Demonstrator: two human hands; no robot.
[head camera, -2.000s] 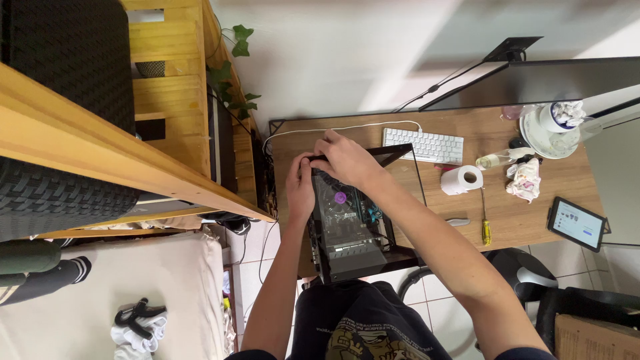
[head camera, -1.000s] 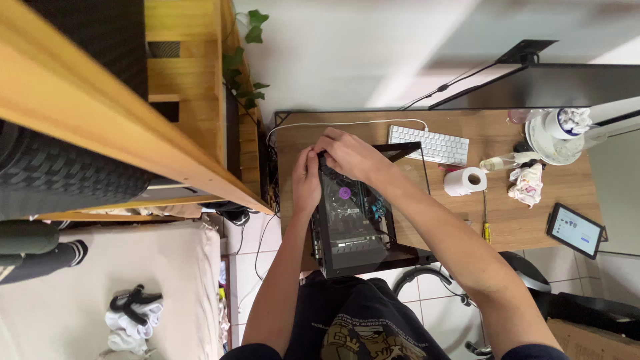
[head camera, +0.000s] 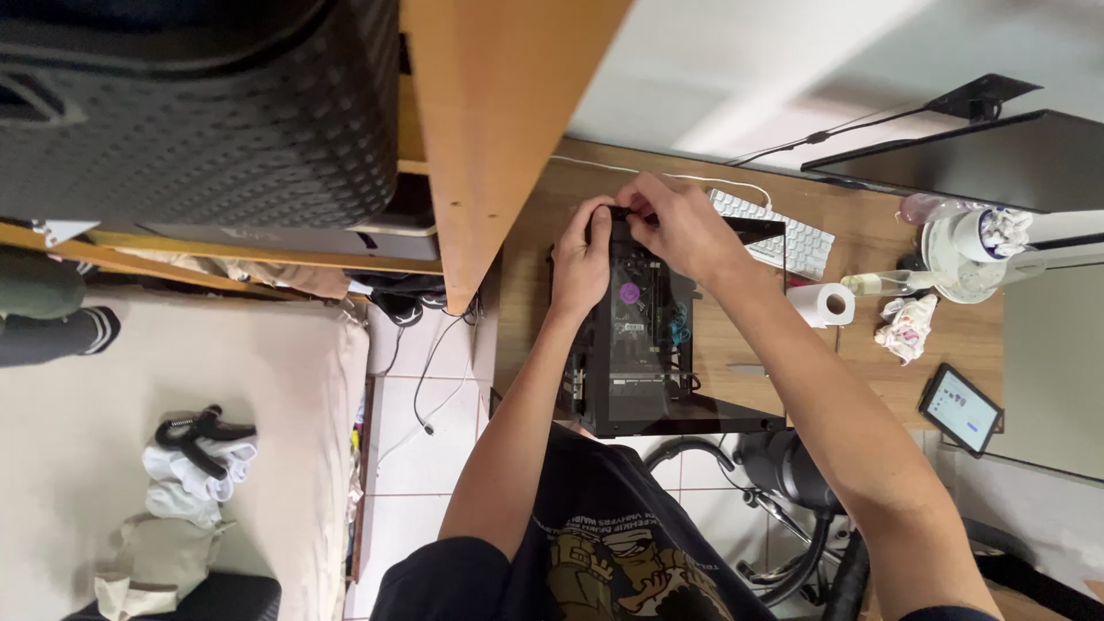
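A black computer case (head camera: 604, 414) with a see-through side panel (head camera: 724, 405) lies at the near edge of the wooden desk, its inner parts and a purple round spot showing through. My left hand (head camera: 584, 259) grips the far left corner of the case, fingers over the edge. Close beside it, my right hand (head camera: 677, 224) has its fingertips pinched together at the case's far edge; whether a small part sits between them is hidden.
Behind the case lies a white keyboard (head camera: 798, 233). To its right are a paper roll (head camera: 824, 305), a bottle (head camera: 888, 283), crumpled paper (head camera: 907, 328), stacked plates (head camera: 962, 263) and a tablet (head camera: 961, 409). A monitor (head camera: 975, 164) stands behind; a wooden bunk frame (head camera: 500, 129) rises at left.
The view has shifted, with the bunk frame filling more of the left. Both hands remain at the far edge of the case; the right fingers have changed their pose slightly.
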